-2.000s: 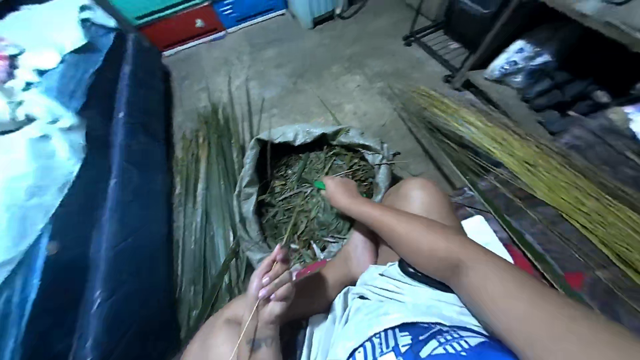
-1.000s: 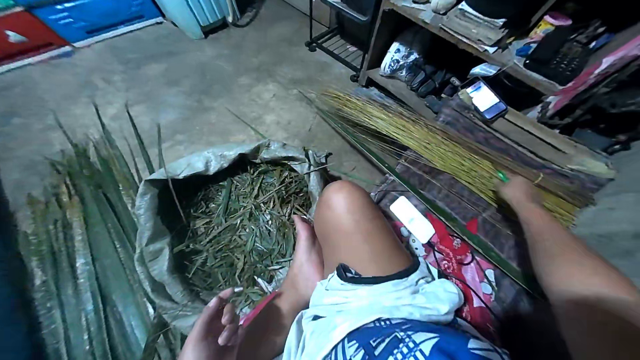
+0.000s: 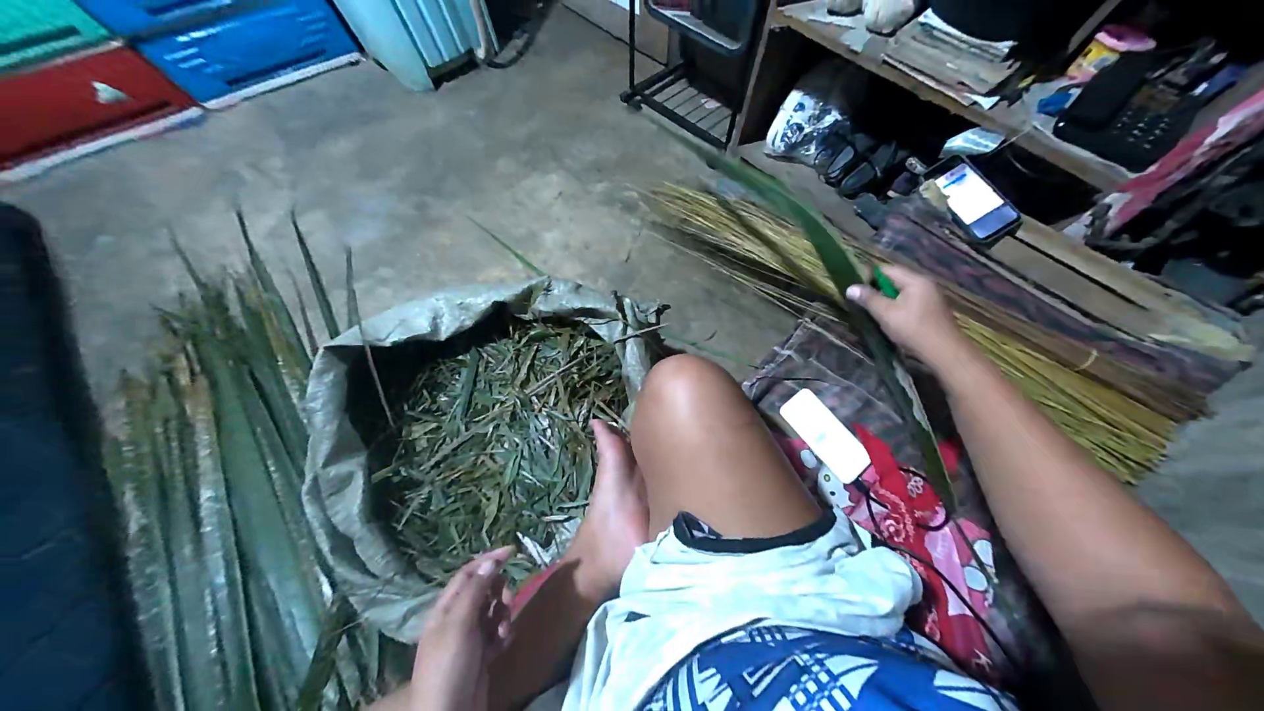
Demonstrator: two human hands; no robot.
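Observation:
My right hand grips a long green palm leaf together with a small green-handled tool, whose blade I cannot make out. Beneath that leaf lies a bundle of thin yellow-green leaf midribs. Near the rim of an open woven sack is my left hand, its fingers loosely apart and nothing seen in them. Shredded leaf strips fill much of the sack. Left of it, a pile of long palm leaves rests on the floor.
A white power bank with a cable lies on red patterned cloth by my knee. A phone stands near a wooden shelf holding assorted items. Coloured drawers are at the upper left, a dark blue mattress-like edge at far left.
My right hand has gone from over the sack to the midrib bundle and now holds a green leaf. The thin strip in my left hand is gone from it. The view has turned right.

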